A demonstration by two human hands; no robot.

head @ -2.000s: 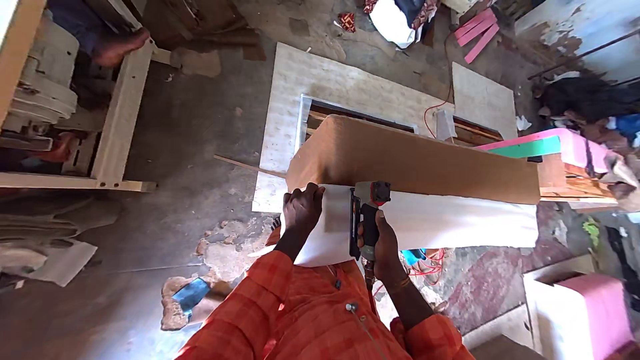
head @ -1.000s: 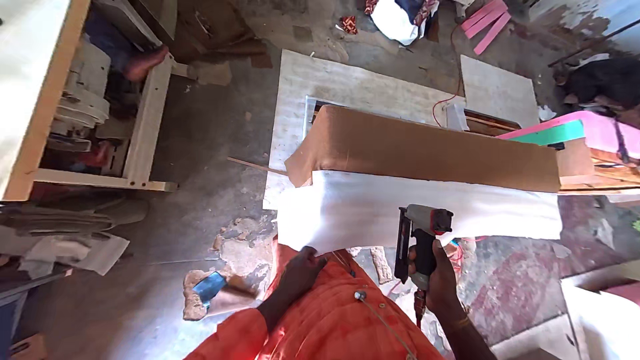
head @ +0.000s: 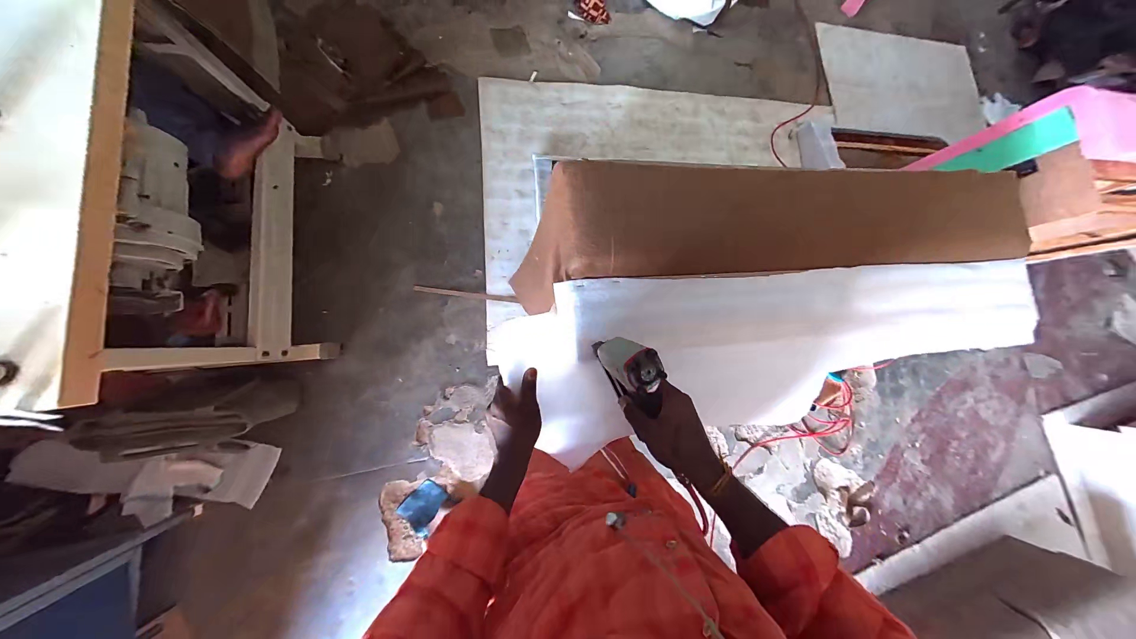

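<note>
My right hand (head: 666, 426) grips a pneumatic stapler (head: 632, 366), its body over the white sheet material (head: 754, 337). That sheet hangs along the near side of a long piece covered in brown material (head: 790, 217). At the sheet's left end, my left hand (head: 517, 413) is at its edge, thumb raised over the white surface and fingers partly hidden; whether it pinches the sheet is hard to tell. A corner of the brown covering sticks out at the piece's left end.
A wooden-framed table (head: 275, 240) with a machine under it stands at left, a person's foot (head: 248, 146) beside its frame. Pale board (head: 612, 115) lies beyond the brown piece. A red hose (head: 825, 430) curls at right, below pink and green foam (head: 1012, 146).
The stapler has moved left across the white sheet since a second ago, and it is tilted differently. My left hand has shifted from the sheet's lower edge to its left end.
</note>
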